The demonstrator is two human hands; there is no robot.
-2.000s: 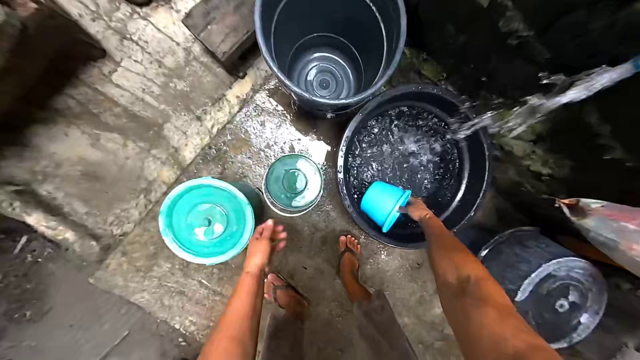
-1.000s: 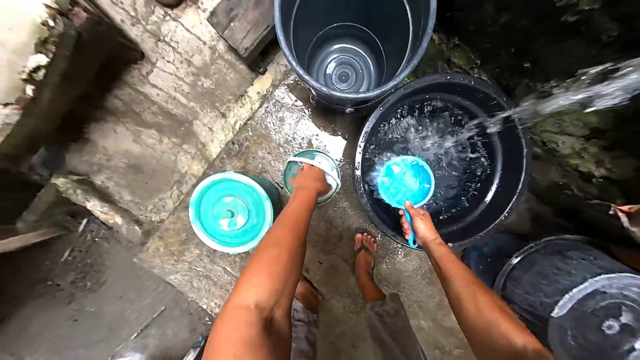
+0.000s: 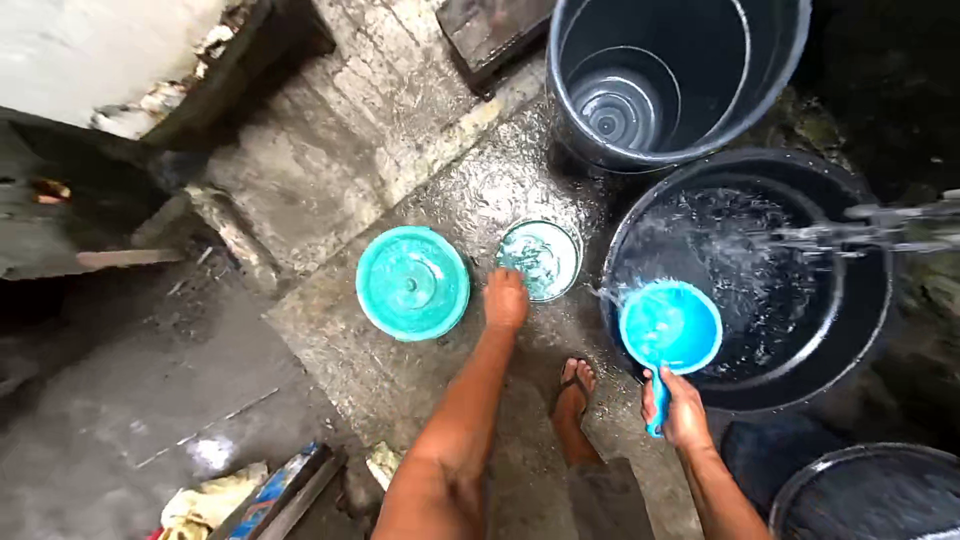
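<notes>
My right hand [image 3: 681, 409] grips the handle of a bright blue plastic dipper [image 3: 671, 326], which hangs over the near left rim of a wide black basin [image 3: 847, 360]. Water splashes at the dipper's left side. My left hand [image 3: 506, 298] is at the near left edge of a small round container [image 3: 541, 259] with water in it; its fingers are bent, and whether they grip the rim is not clear. Left of that hand stands a teal-green bucket [image 3: 412, 285], its round top wet.
A tall black bucket [image 3: 675, 154] stands behind the basin. A stream of water [image 3: 885, 229] falls into the basin from the right. Another dark container [image 3: 870, 495] is at lower right. Wet concrete ground bears my sandalled foot [image 3: 576, 382]. Wood pieces [image 3: 285, 495] lie at lower left.
Two seconds ago the dipper was tipped inside the basin; now it is over the rim, its mouth facing up. My left hand has moved from beside the teal bucket to the small container.
</notes>
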